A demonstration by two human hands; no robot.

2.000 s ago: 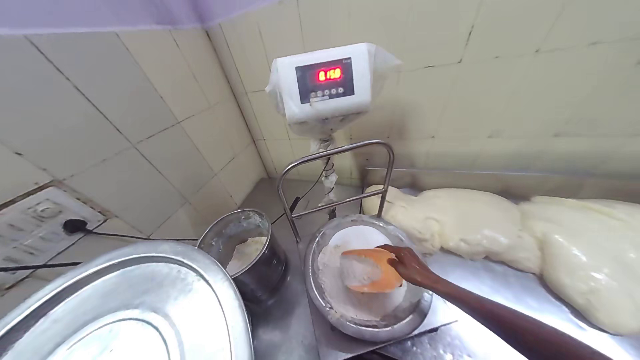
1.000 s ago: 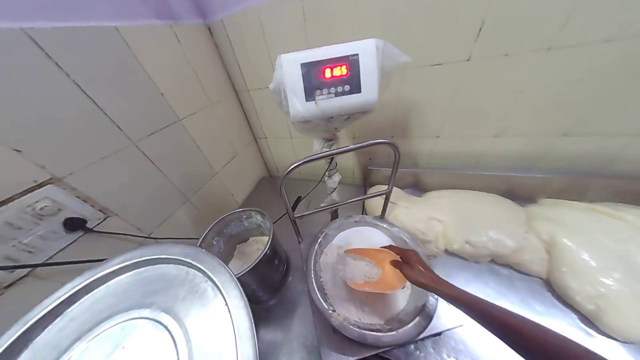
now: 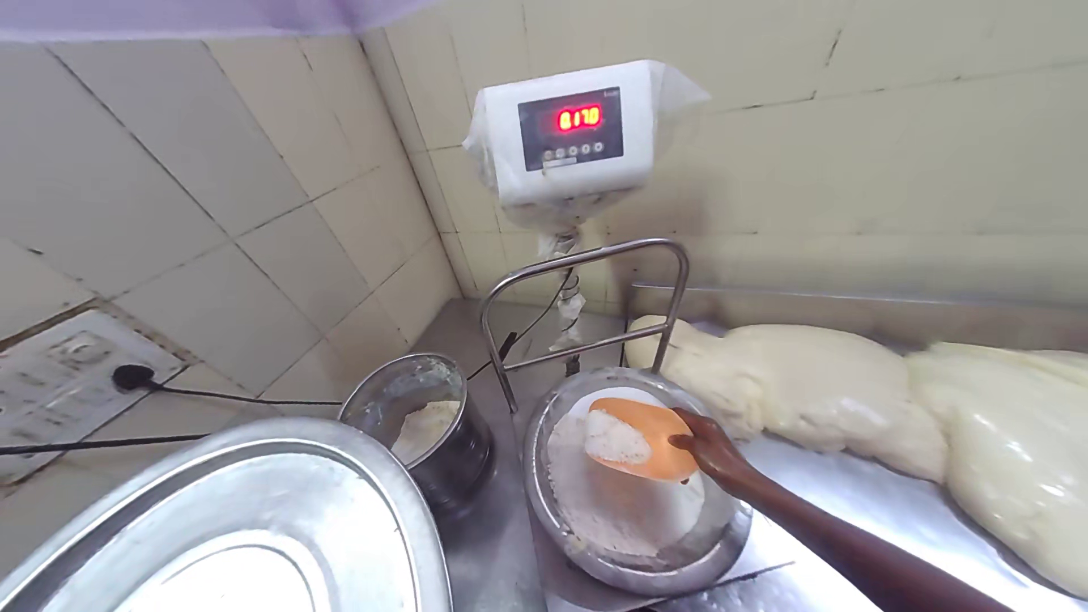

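Note:
My right hand [image 3: 712, 450] grips an orange plastic scoop [image 3: 667, 433] that carries some white powder [image 3: 616, 438]. It holds the scoop over a round metal bowl [image 3: 739, 535] with more white powder inside. The bowl stands on the platform of a weighing scale, under its tubular metal guard rail [image 3: 586, 256]. Above, the scale's plastic-wrapped display unit [image 3: 574, 132] is lit with red digits that seem to read 0.170. My left hand is not in view.
A steel container [image 3: 476, 459] with pale powder is left of the bowl. A large round metal lid or tray [image 3: 416, 518] fills the lower left. Big masses of pale dough [image 3: 816, 382] lie on the metal counter at right. Black cables run to a wall socket panel [image 3: 68, 382].
The red digits on the display have risen from about 0.150 to about 0.170. The scoop stays in my right hand over the bowl, with its angle slightly changed.

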